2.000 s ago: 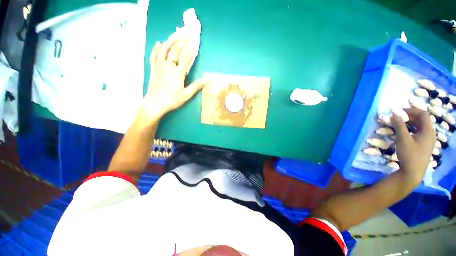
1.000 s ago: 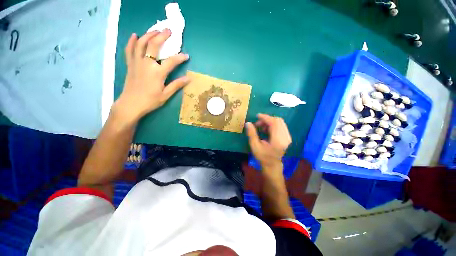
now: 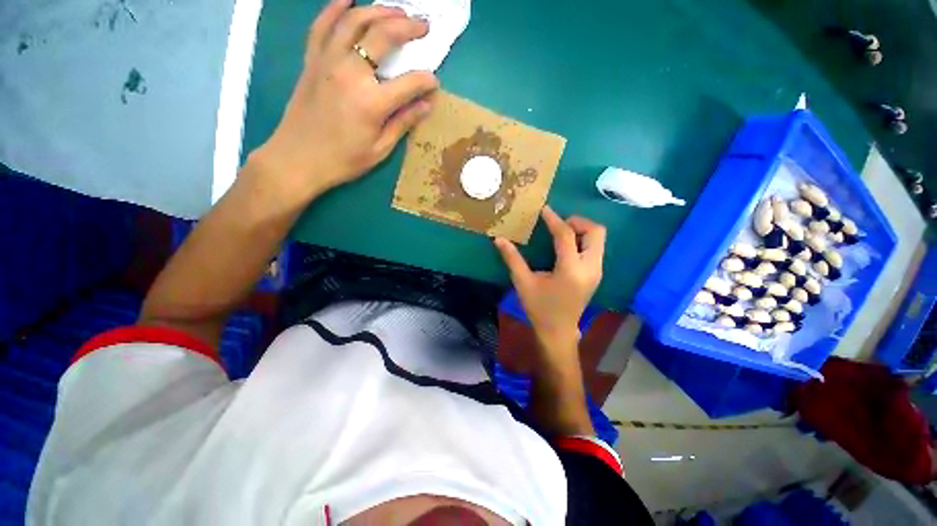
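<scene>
The tan cardboard pad (image 3: 426, 170) lies tilted on the green bench, with brown stains around a small white disc (image 3: 481, 177). My left hand (image 3: 354, 103) is at the pad's upper left corner, fingers spread over the crumpled white rag (image 3: 442, 36); whether it grips the rag is unclear. My right hand (image 3: 563, 269) has its thumb and a finger at the pad's lower right corner. A white squeeze bottle (image 3: 635, 188) lies right of the pad. At right, the blue crate (image 3: 673, 277) holds rows of black-and-cream workpieces (image 3: 771, 283) on a whitish liner.
A pale covering sheet (image 3: 113, 113) with a white edging strip (image 3: 234, 103) lies at left. Small workpieces (image 3: 868, 46) sit singly on the dark green belt beyond the crate. A small white tip (image 3: 802, 101) stands behind the crate. Dark red cloth (image 3: 868, 416) is at lower right.
My right hand has come from the crate to the pad's lower right corner. The pad is now turned clockwise. My left hand has stayed near the rag and the pad's upper left corner.
</scene>
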